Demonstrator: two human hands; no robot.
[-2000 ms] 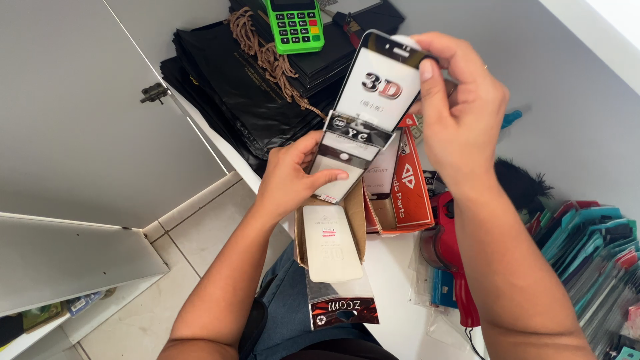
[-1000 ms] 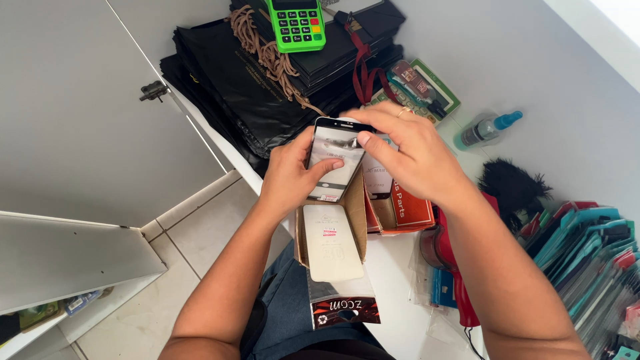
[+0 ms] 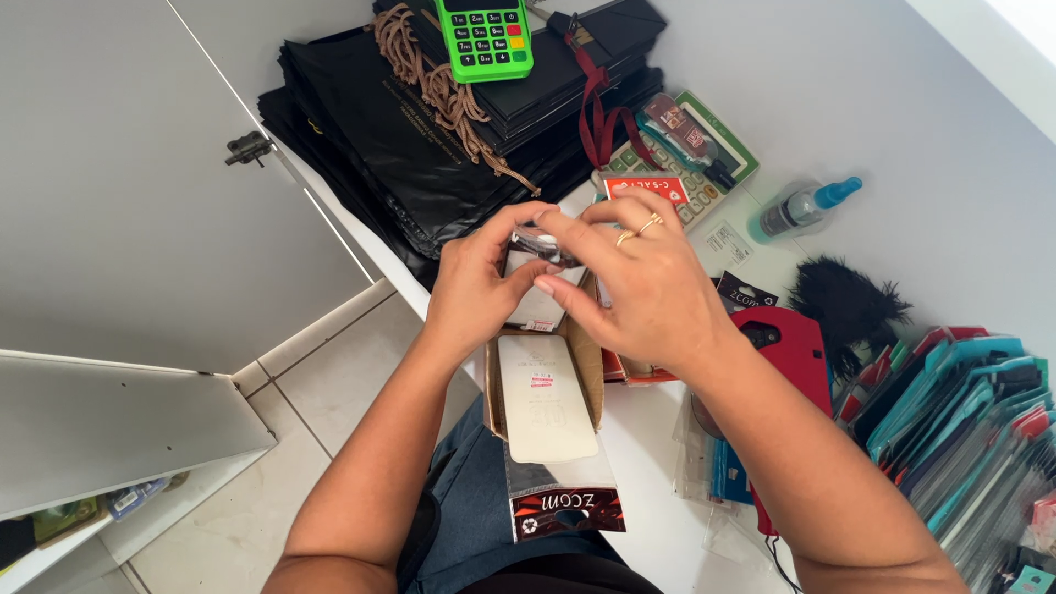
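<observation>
My left hand (image 3: pixel 487 285) and my right hand (image 3: pixel 643 272) meet over an open cardboard box (image 3: pixel 587 363), both pinching the folded top of a clear plastic sleeve (image 3: pixel 540 246). A screen protector pack (image 3: pixel 536 293) with a small price sticker hangs below the fingers, its upper part hidden by them. Gold rings are on the right hand. Nearer to me, a cream card (image 3: pixel 546 404) with a pink sticker lies over the box. Under it a clear pouch with a dark printed header (image 3: pixel 569 510) reaches over my lap.
Black bags (image 3: pixel 371 124) and a green card terminal (image 3: pixel 487 41) lie at the back. Right of them are a calculator (image 3: pixel 738 161), a spray bottle (image 3: pixel 796 210), a black fluffy item (image 3: pixel 846 309), a red tool (image 3: pixel 792 355) and a row of packaged cases (image 3: pixel 973 412).
The phone-shaped screen protector with its dark frame, upright in my hands two seconds ago, has been lowered over the box. Both hands have come together at the sleeve's top.
</observation>
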